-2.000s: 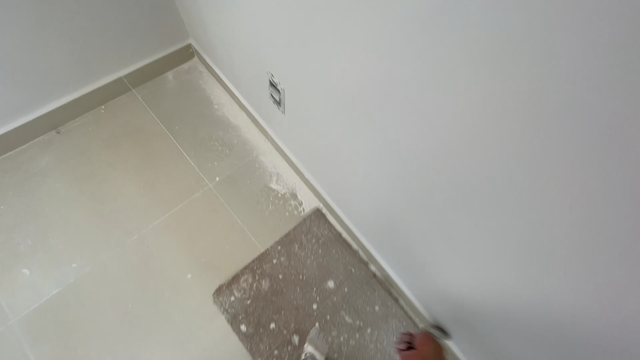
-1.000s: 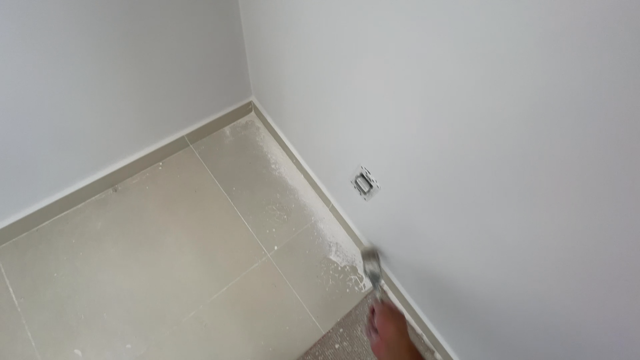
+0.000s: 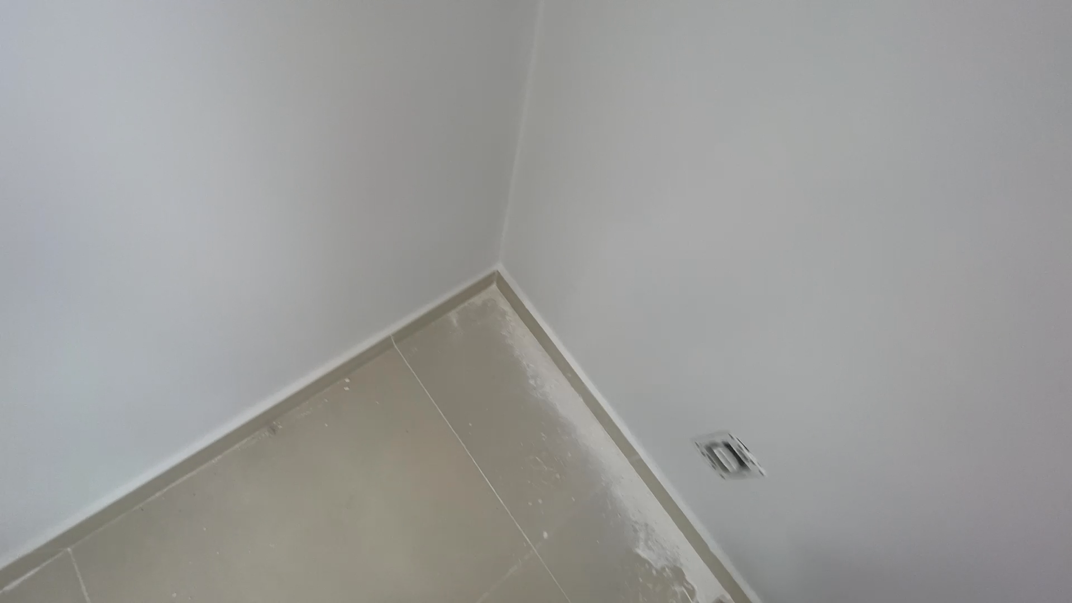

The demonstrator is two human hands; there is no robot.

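Note:
Neither my left hand nor my right hand can be made out in the head view. A strip of white dust and flakes lies on the floor tiles along the right skirting board, thicker and rough-edged toward the bottom. Above that board, the right wall holds an uncovered electrical outlet, slightly blurred. A tiny, unclear bit of something shows at the bottom edge beside the skirting; I cannot tell what it is.
The left wall meets the right wall in a corner. Another skirting board runs along its foot. Beige floor tiles with thin light joints carry scattered white specks.
One second ago a hand held a brush at the right skirting board; hand and brush are now out of view. The brown speckled mat has also left the picture. The view has shifted up toward the corner.

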